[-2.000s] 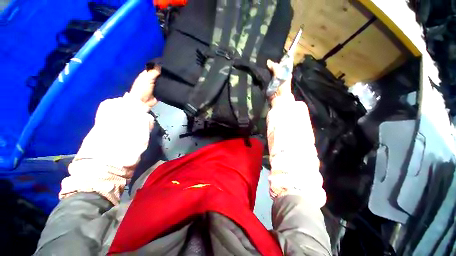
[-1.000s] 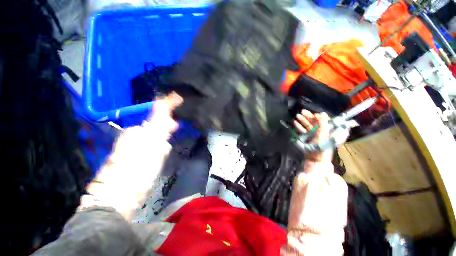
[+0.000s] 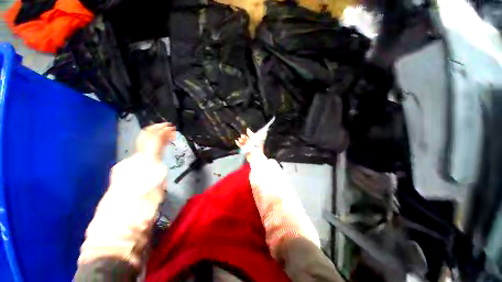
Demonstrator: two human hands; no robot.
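Dark camouflage backpacks [image 3: 212, 71] lie in a pile on the floor ahead. My right hand [image 3: 249, 144] is at the pile's near edge with scissors [image 3: 264, 131] in it, the pale blades pointing up and right. My left hand [image 3: 157, 135] is left of it, near the pile's lower left edge. It is blurred; I cannot tell whether its fingers touch or hold any fabric. A dark strap [image 3: 188, 169] lies on the pale floor between the hands.
A large blue tub [image 3: 60, 165] stands at left. Orange fabric [image 3: 52, 27] lies at upper left. Grey panels [image 3: 424, 110] hang at right beside dark bags. Small black scraps lie on the pale floor [image 3: 308, 190].
The view has swung right, from the tub to the pile. The backpack that was raised between my hands is no longer held up. The scissors are still in my right hand.
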